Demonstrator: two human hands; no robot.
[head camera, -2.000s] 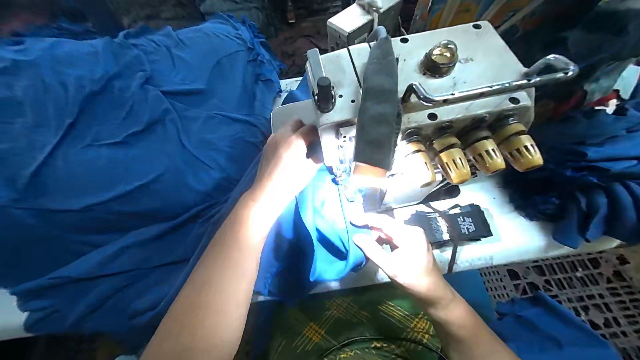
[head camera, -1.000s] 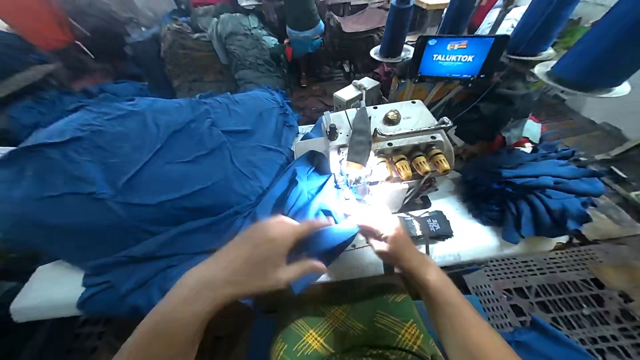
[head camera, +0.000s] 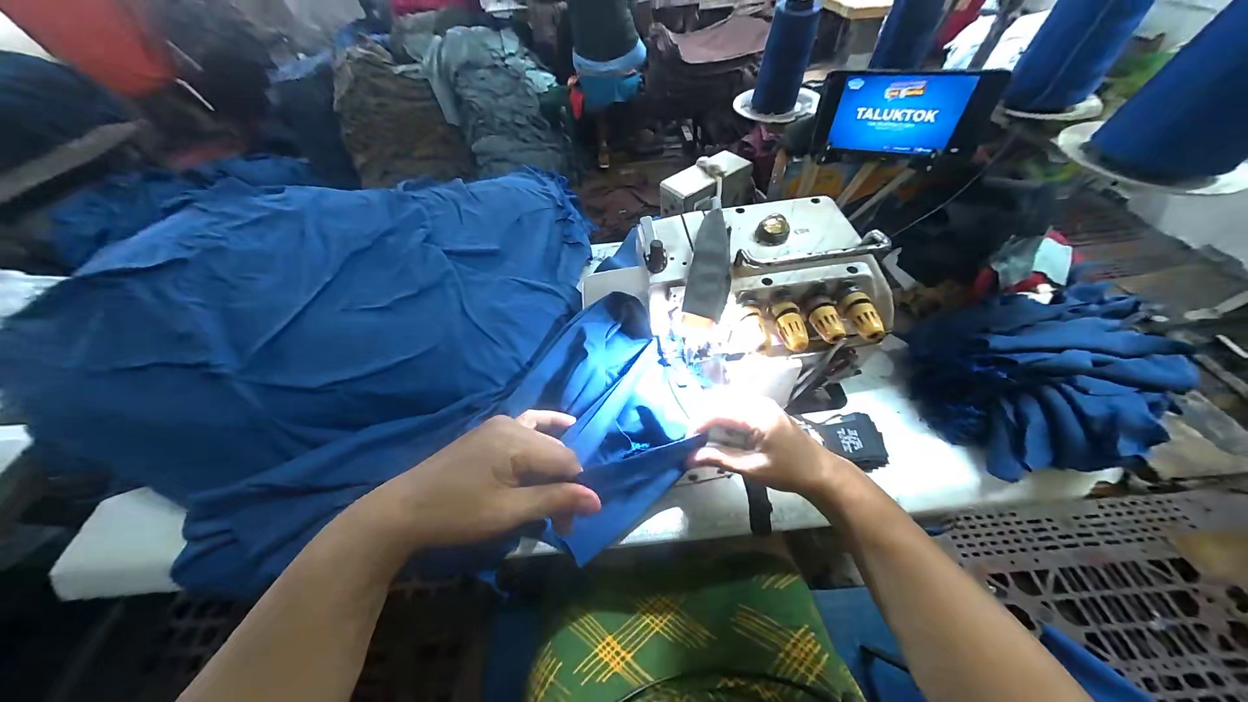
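Observation:
A white overlock sewing machine (head camera: 809, 234) with yellow tension knobs stands on the white table, its lamp lighting the needle area brightly. Blue fabric (head camera: 624, 478) runs from the needle area toward me. My right hand (head camera: 765, 448) pinches this fabric's edge between thumb and fingers, just in front of the machine. Over the fabric's left part is my left hand (head camera: 507, 478), fingers curled and thumb apart, with nothing seen between them. Beside my right hand lies a small stack of black labels (head camera: 853, 439) bearing writing.
A large heap of blue fabric (head camera: 341, 292) covers the table's left. Bunched blue pieces (head camera: 1053, 370) lie at the right. Behind the machine are a lit screen (head camera: 892, 115) and blue thread cones (head camera: 785, 58). Perforated plastic crates (head camera: 1121, 565) sit below the table's right edge.
My left hand has come away from beside the needle area toward the near edge of the table. The right hand remains at the fabric edge. The view has tilted up and widened.

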